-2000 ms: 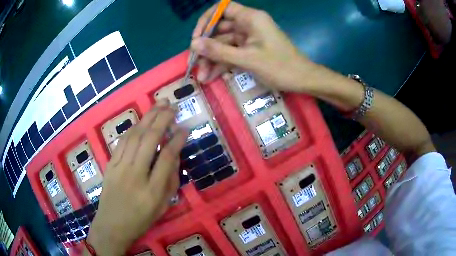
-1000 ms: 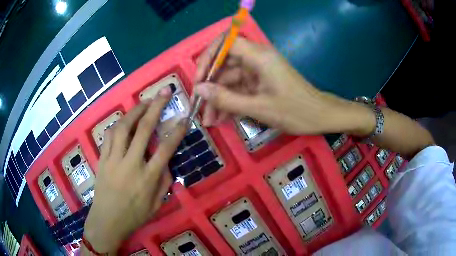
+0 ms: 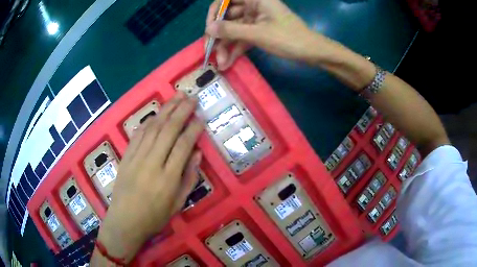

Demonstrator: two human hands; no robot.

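My right hand [image 3: 246, 31] holds tweezers [image 3: 212, 44] with an orange grip. Their tips are at the top edge of an open-backed gold-beige phone [image 3: 230, 117] in the red tray's [image 3: 251, 185] upper right slot. This phone has a dark oval [image 3: 205, 78] at its top and a white label [image 3: 212, 95] below. My left hand [image 3: 151, 177] lies palm down over the tray, with fingertips at the phone's upper left edge and the thumb apart from them. I see nothing held in it. A shiny piece with dark pads [image 3: 197, 193] shows partly beside it, the rest hidden.
More phones sit in the tray, such as one at lower right [image 3: 295, 216]. A white strip with black squares [image 3: 63, 122] lies at upper left. Dark sheets lie on the green bench [image 3: 162, 20] and at lower left [image 3: 78, 252]. Another filled red tray [image 3: 366, 180] is at the right.
The tray has shifted in view. My right hand and tweezers have moved up to the top of the rightmost upper phone. My left hand has moved from the neighbouring phone to this one's edge.
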